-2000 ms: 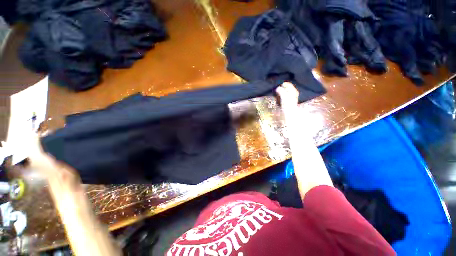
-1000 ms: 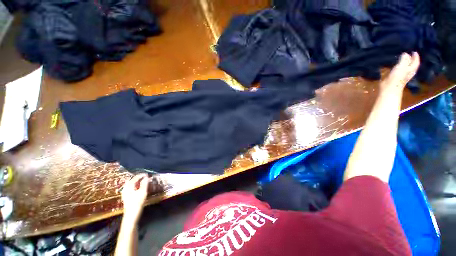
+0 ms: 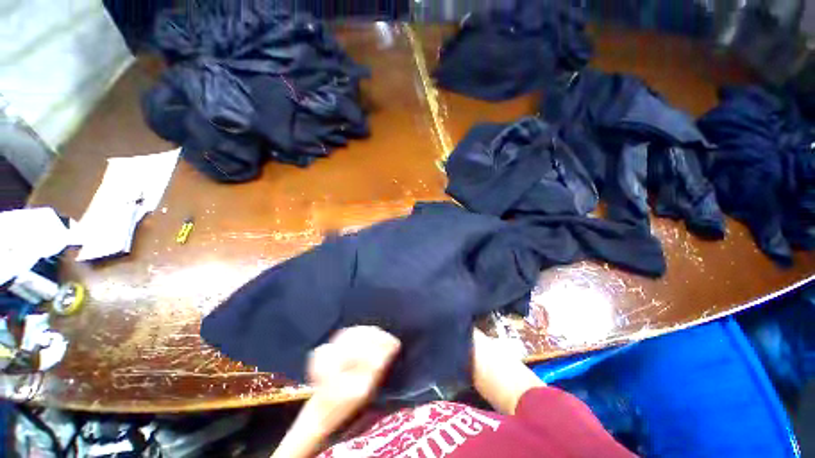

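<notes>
A dark jacket (image 3: pixel 393 259) lies crumpled across the near middle of the table, with a broad flap to the left and a sleeve-like part trailing right. Its near part is drawn up to the table's front edge, close to my chest. My left hand (image 3: pixel 353 358), blurred, is closed on the near edge of the cloth. My right hand (image 3: pixel 496 358) is at the cloth's near right side, gripping it, with the fingertips partly hidden. A short pale line shows on the cloth between my hands.
Dark garment piles lie at the far left (image 3: pixel 259 98), far middle (image 3: pixel 509 54) and right (image 3: pixel 768 161). White papers (image 3: pixel 130 201), a small yellow tool (image 3: pixel 185 231) and a tape roll (image 3: pixel 69 298) are at left. A blue bin (image 3: pixel 679 394) stands below the right front edge.
Both hands have come in to the middle near my body, the right from far right. The jacket, spread flatter before, is now bunched and drawn nearer. The view shows more of the table's far side.
</notes>
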